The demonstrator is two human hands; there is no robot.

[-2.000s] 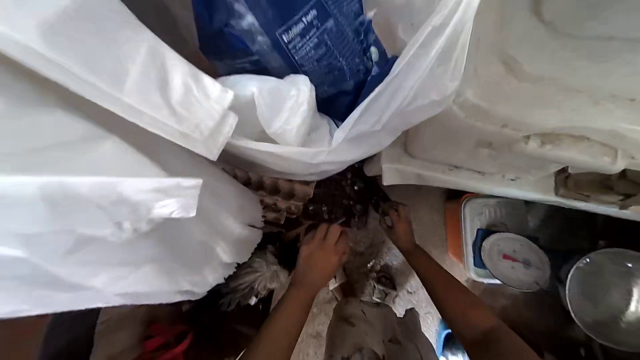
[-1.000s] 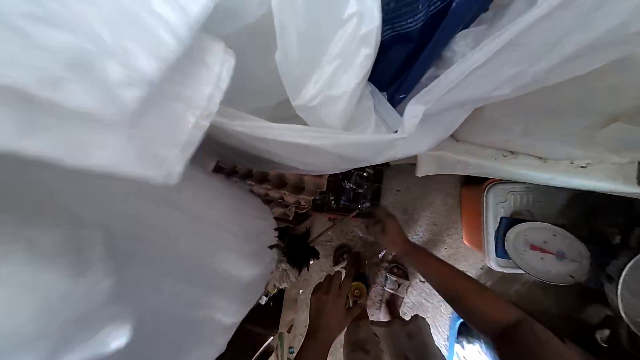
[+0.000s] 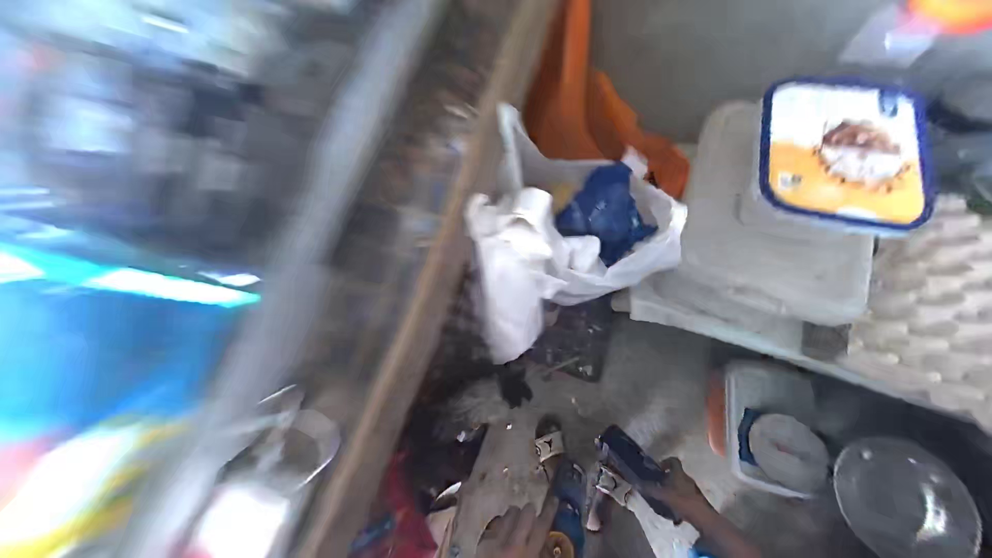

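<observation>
My left hand (image 3: 521,530) is at the bottom edge, over or beside a worn wooden board (image 3: 500,465), with its fingers loosely spread and nothing visible in them. To its right, my right hand (image 3: 676,490) is closed around the end of a dark blue, oblong object (image 3: 629,456), too blurred to name. My feet, in strapped sandals (image 3: 549,445), show between and above the hands. Beyond them a dark tray or crate (image 3: 577,341) rests on the floor, partly hidden by a white plastic bag (image 3: 508,310) with a blue packet (image 3: 608,213) inside.
At right stand a dial scale (image 3: 789,453) on a lidded container and a round metal bowl or lid (image 3: 905,496). Above are plastic containers (image 3: 775,263), a tub with a printed lid (image 3: 849,155) and egg trays (image 3: 926,310). A long wooden edge (image 3: 418,310) runs diagonally at left.
The view has drawn back and swung widely. My right hand, earlier near the dark tray, now grips the dark blue object. The left hand remains low near the board.
</observation>
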